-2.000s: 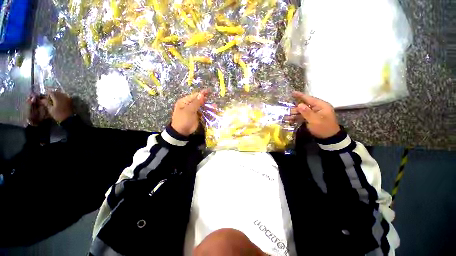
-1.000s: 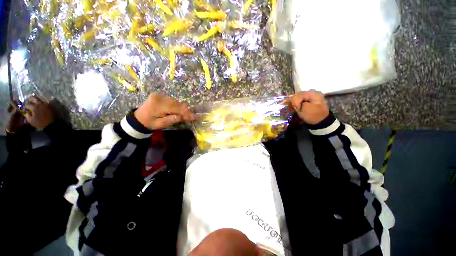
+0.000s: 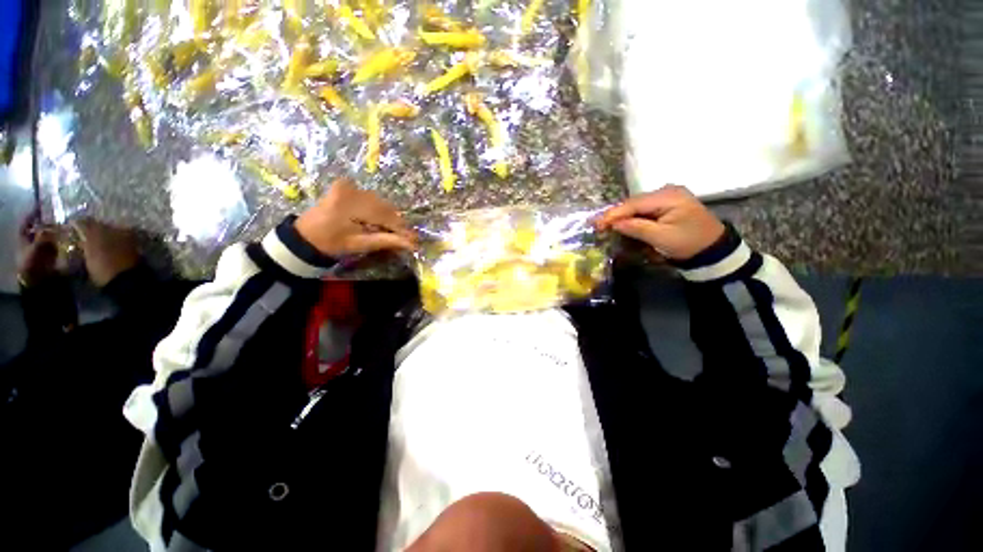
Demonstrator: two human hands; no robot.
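A large clear bag (image 3: 512, 264) with many yellow pieces inside hangs at the table's front edge, close against my body. My left hand (image 3: 356, 223) pinches its upper left corner. My right hand (image 3: 670, 223) pinches its upper right corner between thumb and fingers. The top of the bag is stretched between both hands and glints. A wide pile of yellow pieces in clear film (image 3: 377, 92) lies on the table beyond the bag.
A large white packet (image 3: 733, 97) lies right of the pile. A small clump of clear film (image 3: 207, 197) lies to the left. Another person's hands (image 3: 102, 248) are at the far left edge, below a blue tray (image 3: 13, 54). The speckled table (image 3: 905, 183) ends in front of me.
My left hand has moved outward from its earlier place and both hands now grip the bag's top corners. The bag's top is pulled flatter. The whole view has shifted slightly.
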